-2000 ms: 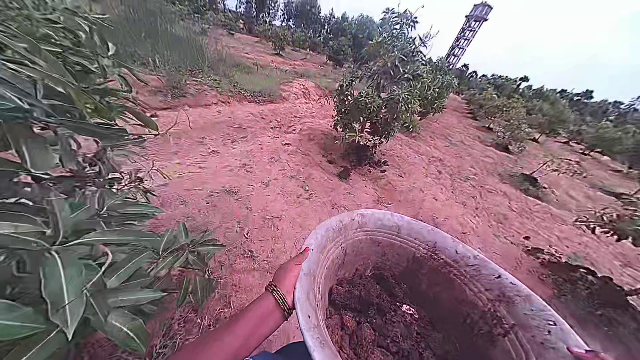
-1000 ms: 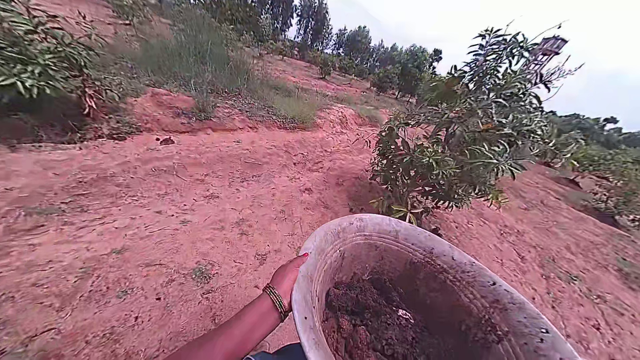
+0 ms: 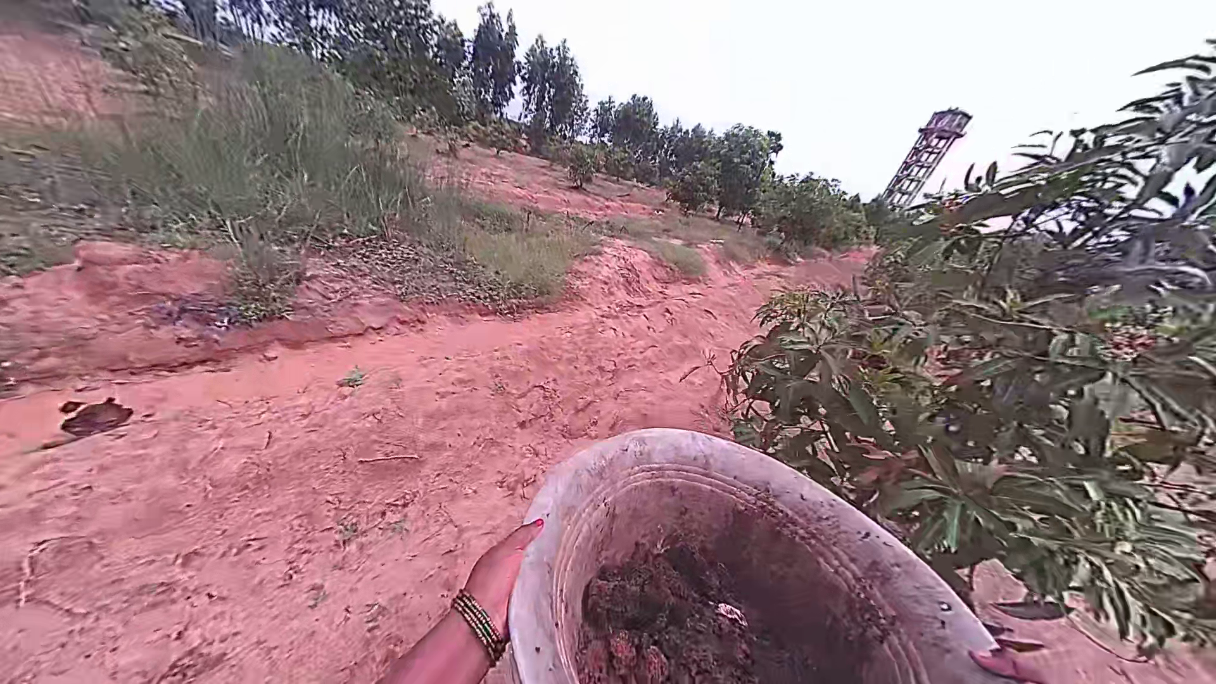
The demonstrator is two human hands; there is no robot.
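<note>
A wide, pale basin (image 3: 655,454) with a ridged inner wall is at the bottom of the view, tilted so its inside shows. Dark, clumpy soil-like material (image 3: 665,608) lies in it, with one small pale piece on top. My left hand (image 3: 499,575), with bangles at the wrist, grips the basin's left rim. At the right rim only some fingers of my right hand (image 3: 1002,663) show, holding the edge; the rest of that hand is out of the frame. The basin's underside is hidden.
A leafy bush (image 3: 950,408) stands close on the right, near the basin. Reddish bare soil (image 3: 380,494) runs ahead, with a dark clump (image 3: 95,418) at the left. Beyond are a low bank, tall grass (image 3: 294,152), trees (image 3: 636,128) and a lattice tower (image 3: 926,157).
The bush that stood farther ahead is now close on the right. The leaves near the left edge two seconds ago have left the view. Both hands are still on the basin.
</note>
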